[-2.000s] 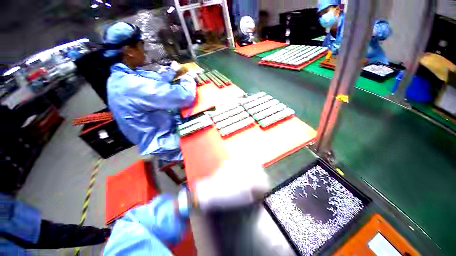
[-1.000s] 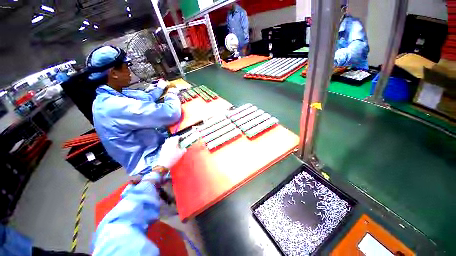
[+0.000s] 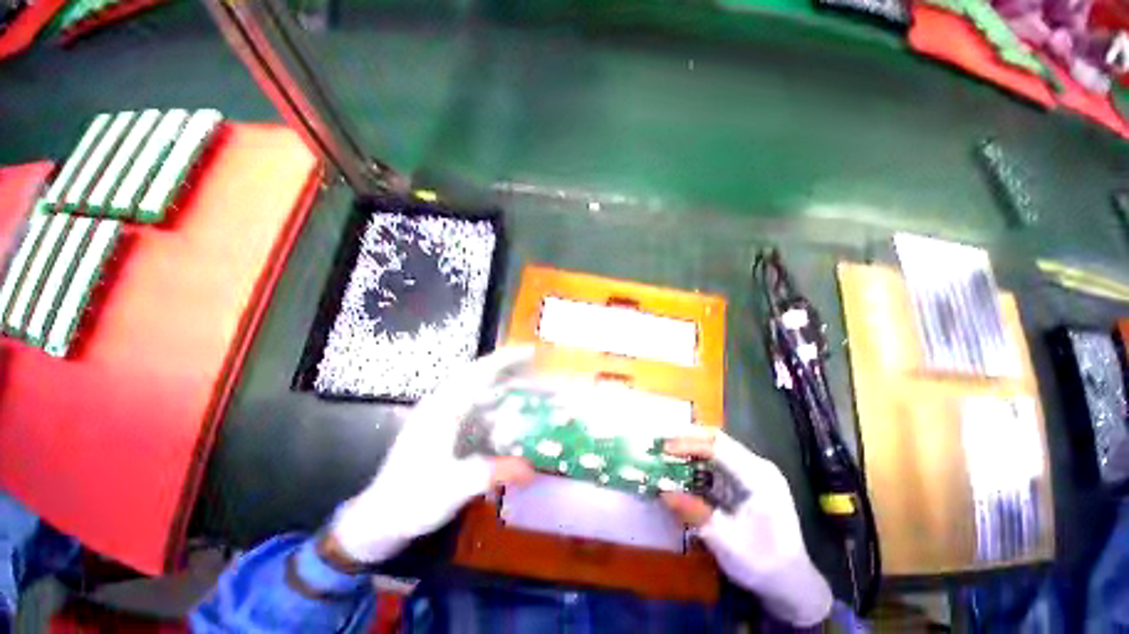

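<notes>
My left hand (image 3: 433, 464) and my right hand (image 3: 749, 514), both in white gloves with some bare fingertips, hold a green circuit board (image 3: 588, 456) between them, one at each end. The board is above the orange fixture (image 3: 619, 564). White plates (image 3: 617, 332) fill the fixture's pockets; the middle one is partly hidden by the board. The black screw tray (image 3: 402, 303), with whitish screws, lies left of the fixture. The electric screwdriver (image 3: 827, 452) lies to its right.
Rows of finished board assemblies (image 3: 139, 161) lie on a red-orange sheet (image 3: 235, 297) at left. Silver ribbed strips (image 3: 960, 303) lie on tan cardboard (image 3: 891, 452) at right. A metal upright (image 3: 297, 99) stands behind the tray. The green conveyor (image 3: 644, 124) runs across the back.
The view has turned right and down from the neighbouring worker to the fixture. My left hand has left the red sheet's assemblies. Both hands now hold a green board.
</notes>
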